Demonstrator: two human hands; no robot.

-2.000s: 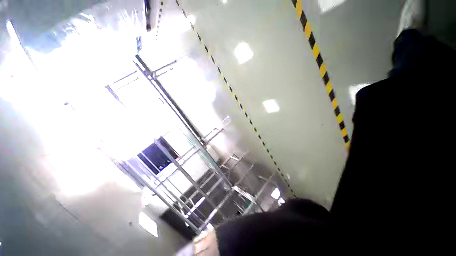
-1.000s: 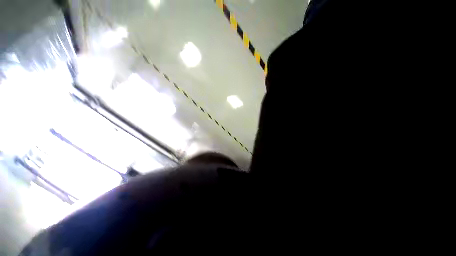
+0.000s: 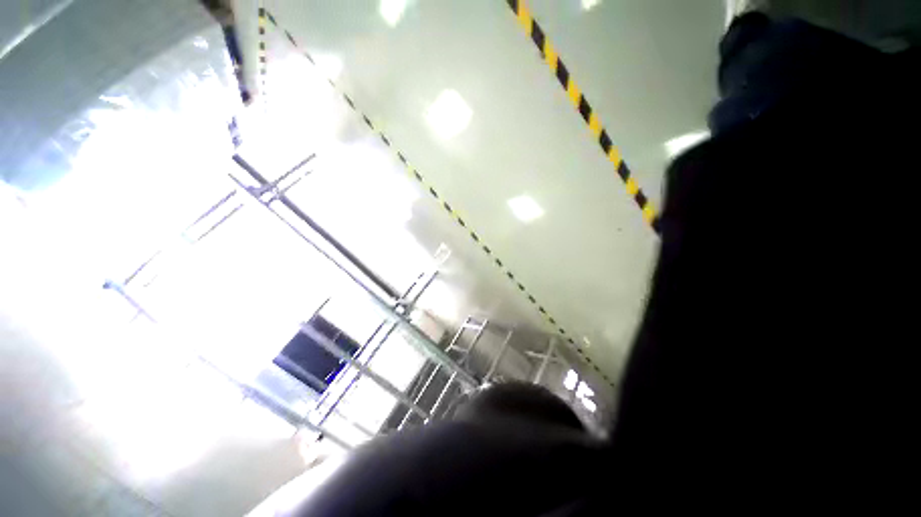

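Neither of my hands can be made out in the head view. Dark clothing (image 3: 788, 323) fills the right side and the bottom of the picture. A dark rounded shape (image 3: 525, 406) rises at the bottom centre; I cannot tell what part of the clothing or body it is. No held or worked object shows. Nearest beyond the clothing is a silver pipe rack (image 3: 338, 245), seen tilted and partly washed out by glare.
The glossy grey-green floor (image 3: 545, 263) carries yellow-black tape (image 3: 586, 109) and a thinner striped line (image 3: 434, 192). A dark panel (image 3: 317, 353) shows behind the rack's bars. Smaller tube frames (image 3: 470, 333) stand beyond. Strong glare covers the left.
The dark clothing covers less of the picture than one second ago, and the rack, dark panel and more floor show again. The view has shifted.
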